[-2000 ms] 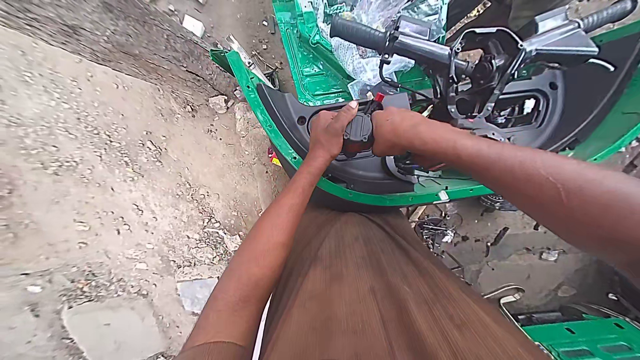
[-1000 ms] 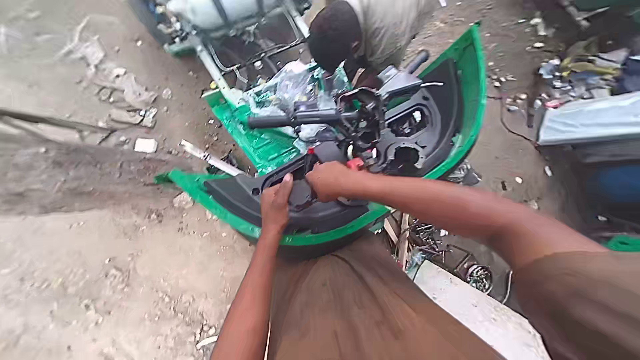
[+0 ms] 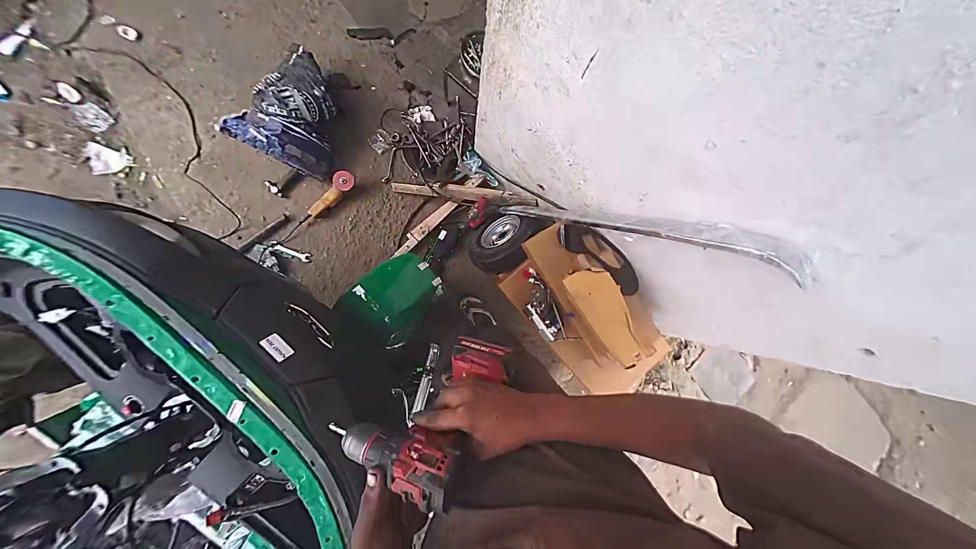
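Observation:
A red and black cordless impact driver (image 3: 423,465) lies across the lower middle of the view, its bit pointing left. My right hand (image 3: 484,415) is wrapped round its handle, between the body and the red battery (image 3: 479,360). From below, my left hand (image 3: 385,517) holds the driver's head, with the thumb by the nose; its other fingers are hidden. A silver metal tool (image 3: 425,385) shows beside my right fingers; whether they touch it, I cannot tell. Left of my hands curves a green and black vehicle body panel (image 3: 252,305) with a white label.
An angle grinder (image 3: 328,200) lies on the dirt ground, near a heap of hand tools (image 3: 438,145) and wood strips (image 3: 427,225). A small wheel (image 3: 499,232), a green panel (image 3: 393,293) and cardboard (image 3: 579,305) lie ahead. A large white panel (image 3: 724,152) fills the upper right.
Both hands have left the black part on the green-edged panel where they were earlier. The driver is now in them. The view has swung strongly; the other person's head is out of view.

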